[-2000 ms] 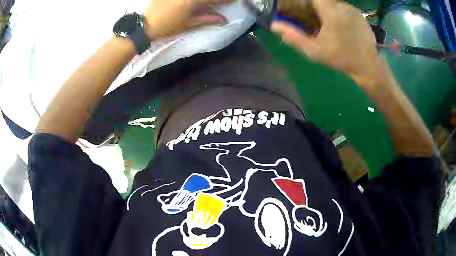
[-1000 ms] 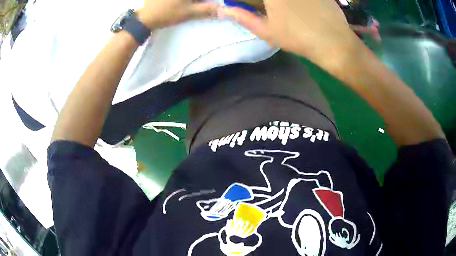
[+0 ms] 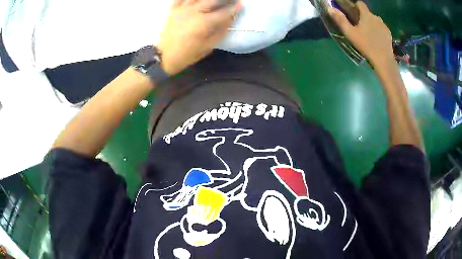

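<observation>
The white garment lies spread over the pressing board, whose dark edge shows below the cloth. My left hand rests on the cloth at the top middle; its fingertips are blurred near the frame's top edge, and I cannot tell if they pinch the cloth. My right hand is closed around the brown handle of the steam iron. The iron is tilted beside the right end of the cloth, its metal edge showing, and its top is cut off by the frame.
Glossy green floor shows below and right of the board. White cloth hangs at the left. A blue rack stands at the far right. White material shows at the lower right edge. My body is close against the board.
My right hand has moved right with the iron, away from my left hand. The iron's metal edge now shows. The white cloth at the left hangs differently, and the view has shifted.
</observation>
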